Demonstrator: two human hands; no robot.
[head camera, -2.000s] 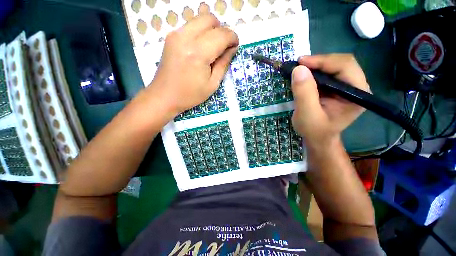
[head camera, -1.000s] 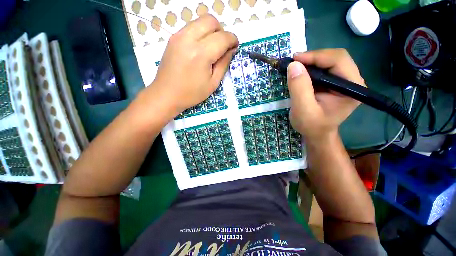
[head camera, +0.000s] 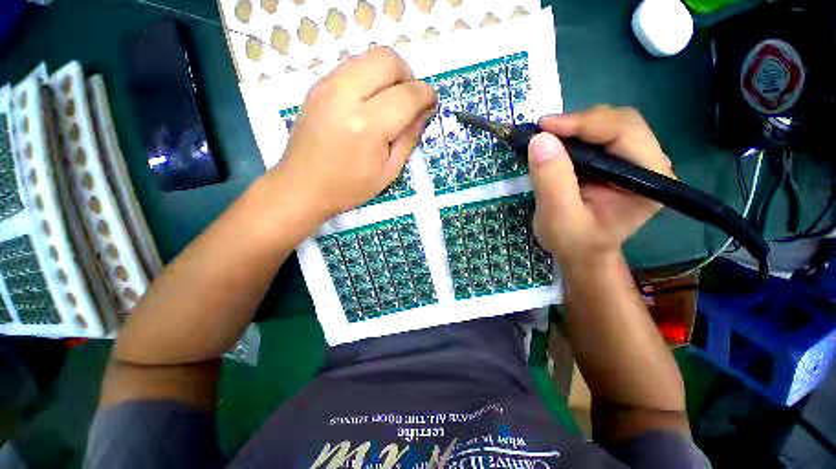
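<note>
A white board tray (head camera: 429, 266) with four blocks of green PCB panels (head camera: 380, 267) lies in front of me, partly over my lap. My right hand (head camera: 600, 174) holds the black soldering iron (head camera: 623, 171), its metal tip pointing left over the upper right block. My left hand (head camera: 362, 128) rests over the upper left block, thumb and forefinger pinched at the inner edge of the upper right block. A thin solder wire (head camera: 275, 46) runs from the top left to behind my left hand; the pinched end is too small to see.
A white sheet with tan rounded shapes (head camera: 335, 20) lies beyond the tray. Stacked loaded trays (head camera: 82, 197) and a black smartphone (head camera: 174, 105) are at left. A white-lidded jar (head camera: 662, 27), a black unit with a round label (head camera: 772, 78) and a blue plastic bin (head camera: 765, 334) are at right.
The iron's tip has shifted slightly left and down from two seconds ago. My left hand has moved slightly down while staying pinched. The solder wire now shows more clearly at the upper left.
</note>
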